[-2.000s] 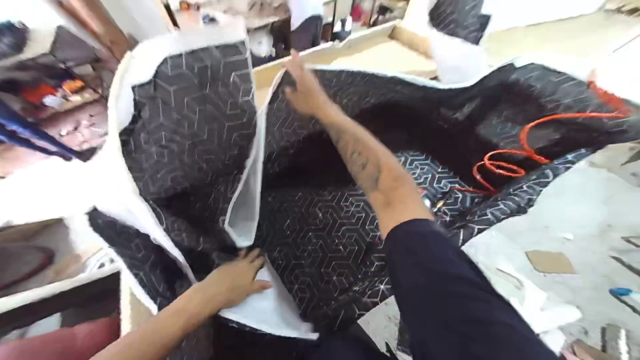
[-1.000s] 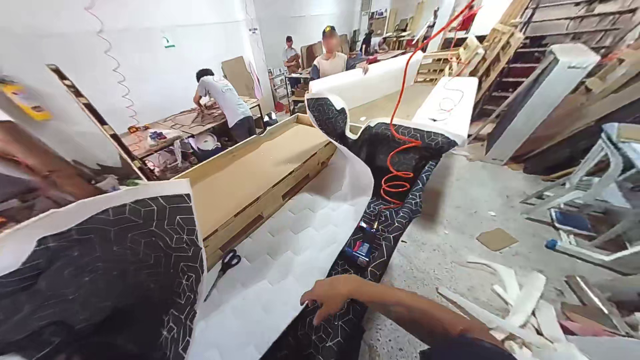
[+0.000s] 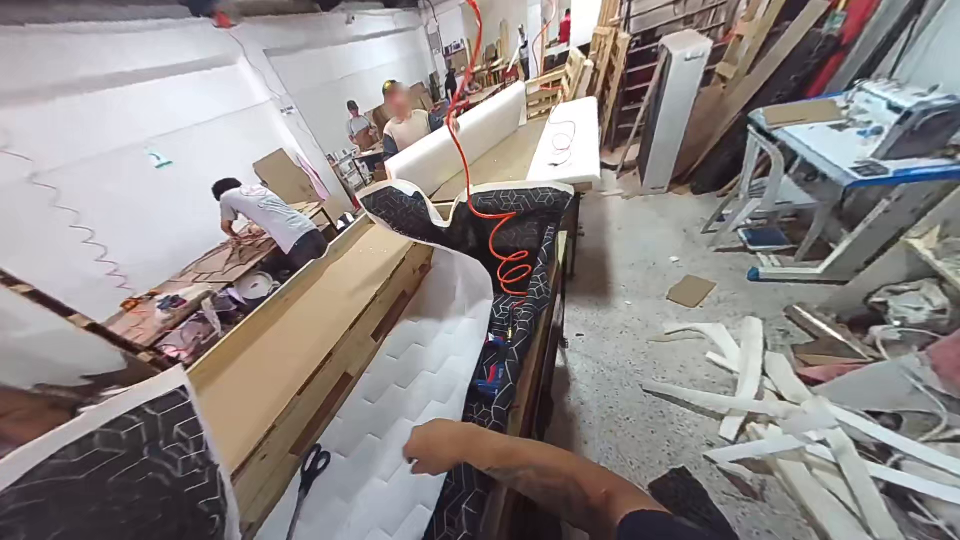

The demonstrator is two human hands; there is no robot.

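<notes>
My right hand [image 3: 435, 448] rests with curled fingers on the white quilted backing [image 3: 405, 367] near its right edge; whether it pinches the cloth is unclear. My left hand cannot be seen. Black scissors [image 3: 311, 469] lie on the backing to the left of my right hand. Beyond that hand, a blue and red tool [image 3: 489, 375] lies on black patterned fabric [image 3: 525, 330], and an orange coiled air hose [image 3: 514, 266] comes down near it. Another piece of the patterned fabric [image 3: 112, 465], with a white edge, stands at the lower left.
A long wooden frame with a tan panel [image 3: 307, 322] runs along the left of the backing. One person [image 3: 266, 217] bends over a bench; others stand farther back. White offcut strips [image 3: 795, 420] and a cardboard piece [image 3: 691, 291] lie on the floor. A sewing machine [image 3: 900, 120] stands right.
The view has swung widely. Both hands were on the patterned fabric two seconds ago; the left has left view. The right hand's fingers, spread one second ago, are now curled on the white backing.
</notes>
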